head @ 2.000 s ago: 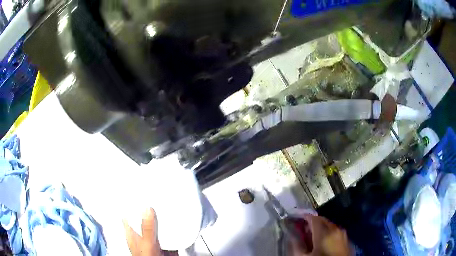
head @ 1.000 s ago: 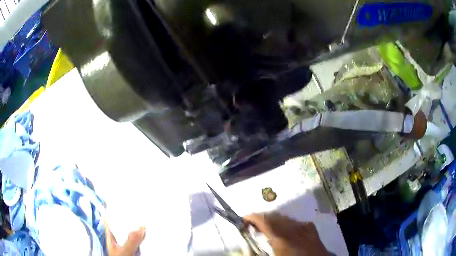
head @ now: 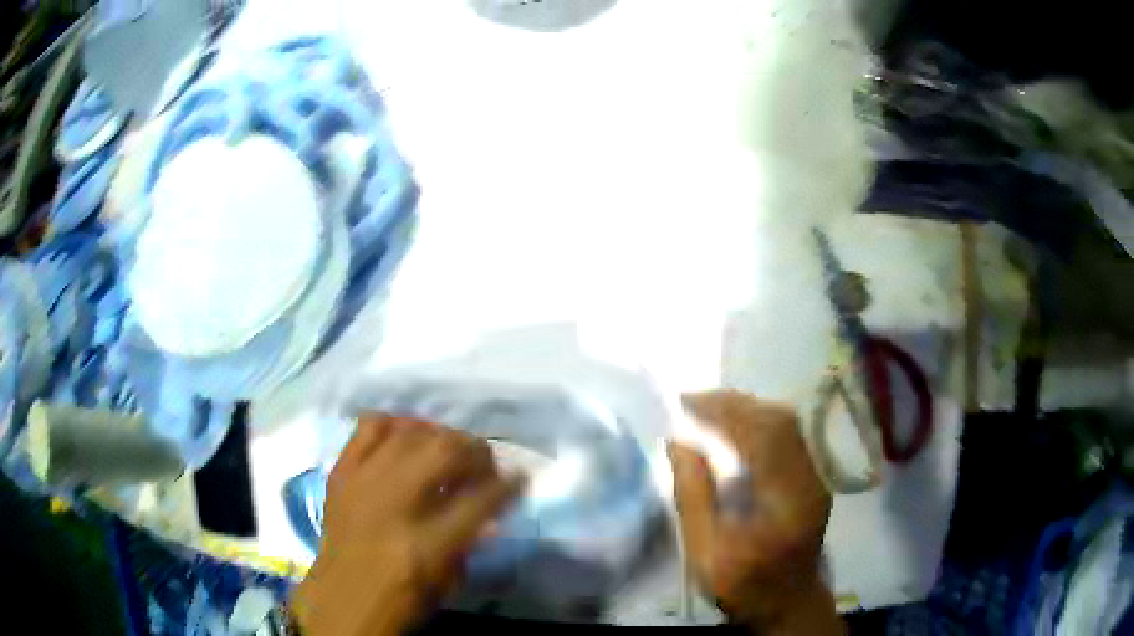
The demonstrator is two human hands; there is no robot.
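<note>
A light-blue and white workpiece [head: 578, 478] lies low in the middle of the white tabletop, blurred, between my hands. My left hand [head: 417, 503] is bare and closed on its left side. My right hand [head: 752, 497] is bare, at its right side, with its fingers bent around a small whitish part; blur hides exactly what it grips. Scissors [head: 893, 398] with one red and one pale handle loop lie right of my right hand, tips pointing away. A small brown lump [head: 851, 292] lies by the blades.
At left is a pile of light-blue pieces [head: 373, 205] with a round white panel [head: 224, 246] on top. A pale cylindrical cone or spool [head: 100, 445] lies below it. Blue mesh with pale pieces [head: 1088, 578] shows at the lower right. Dark machine parts [head: 970, 193] are at upper right.
The view has swung down and left from the machine head to the tabletop. The scissors have left my right hand and lie on the table. Both hands are now at the workpiece.
</note>
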